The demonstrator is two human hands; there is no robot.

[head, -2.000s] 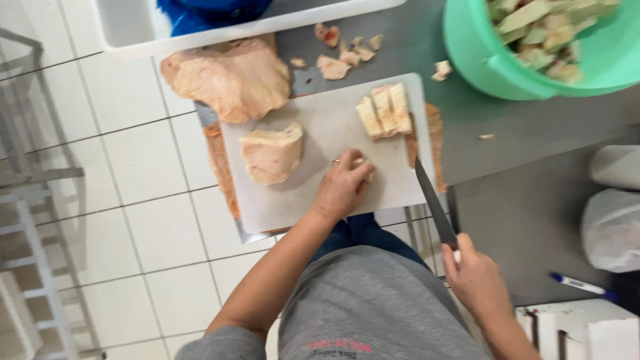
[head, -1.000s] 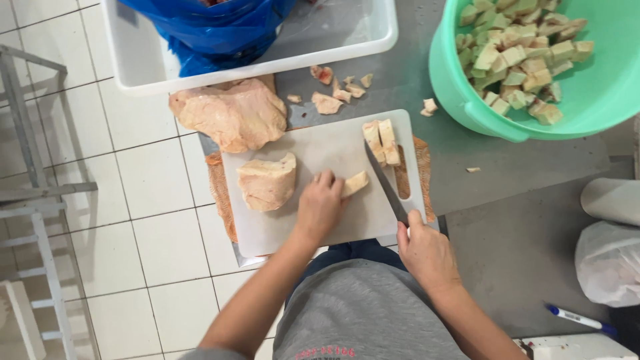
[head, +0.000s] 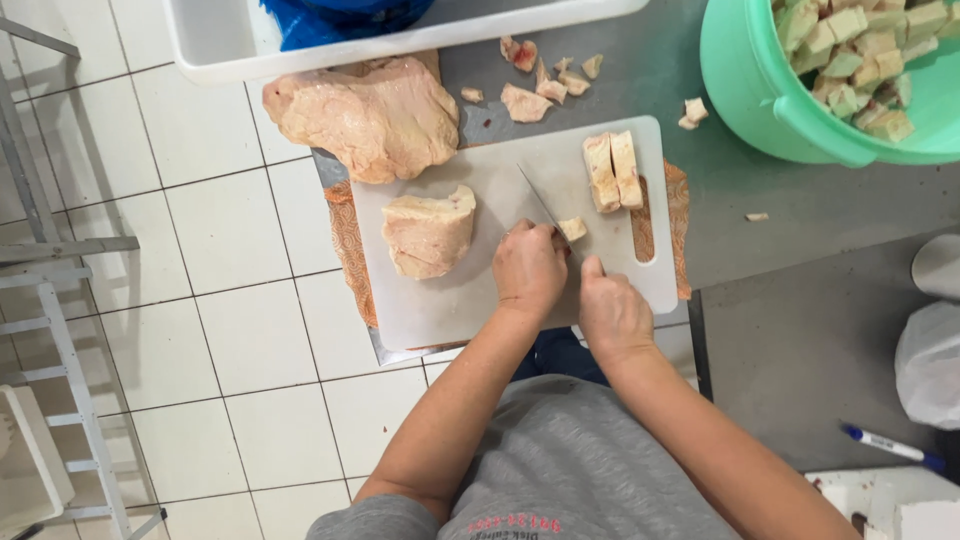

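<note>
My right hand grips the handle of a long knife, whose blade slants up and left across the white cutting board. Beside the blade's left side my left hand has its fingers curled on a piece of pale fatty meat, mostly hidden by them. A small cut piece shows just right of the blade. Two pale strips lie side by side near the board's handle slot. A thick chunk rests on the board's left part, and a larger slab overlaps its upper left corner.
A green tub of cubed pieces stands at upper right. A white tray with a blue plastic bag is at the top. Scraps lie on the metal table. An orange patterned cloth is under the board. A marker lies lower right.
Three strips lay together two seconds ago; now two do. The knife has moved from the board's right edge to beside my left hand, which has moved right since one second ago.
</note>
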